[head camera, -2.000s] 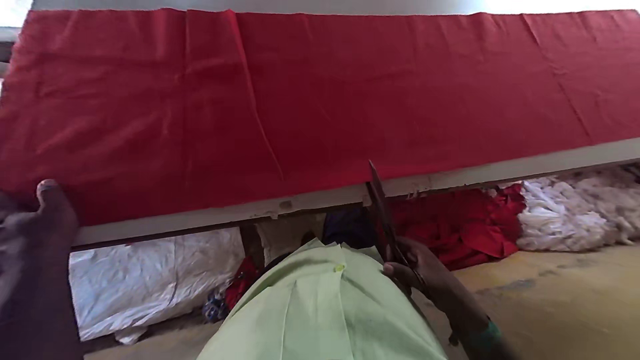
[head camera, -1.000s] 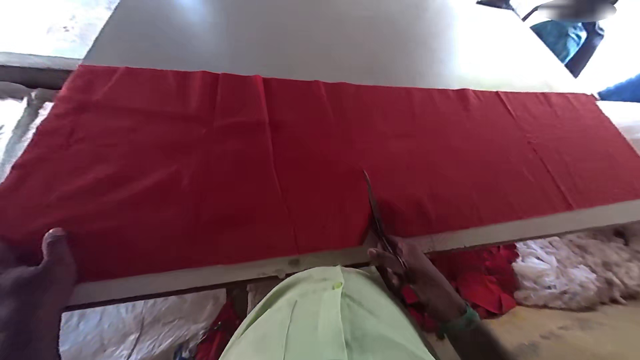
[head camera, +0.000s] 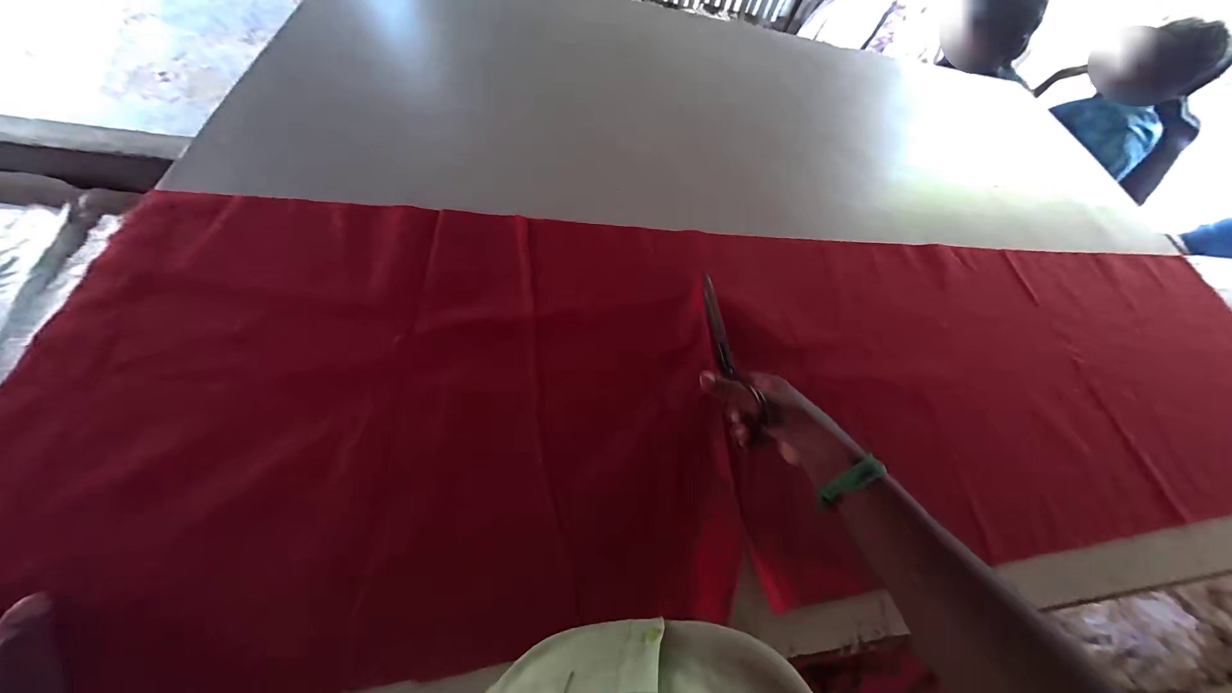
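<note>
Red cloth (head camera: 385, 404) lies spread across the table, its near edge close to the front. A slit runs from that edge up toward the middle, and the two sides part at the bottom. My right hand (head camera: 760, 414), with a green band at the wrist, grips a pair of scissors (head camera: 719, 327) by the handles. The blades point away from me at the upper end of the slit and look nearly closed. At the lower left corner my left hand (head camera: 34, 635) shows only in part, by the cloth; its fingers are mostly out of frame.
Behind the cloth extends the pale tabletop (head camera: 577, 125). Two people (head camera: 1107, 125) are at the far right, beyond the table. Whitish material (head camera: 1145, 626) lies below the table edge at the lower right, with red cloth (head camera: 866, 669) beside it. White material (head camera: 48, 260) is at the left.
My right hand and the scissors have moved from the cloth's near edge forward to its middle. A slit now opens behind them. The view has shifted, showing more tabletop and less of my left hand.
</note>
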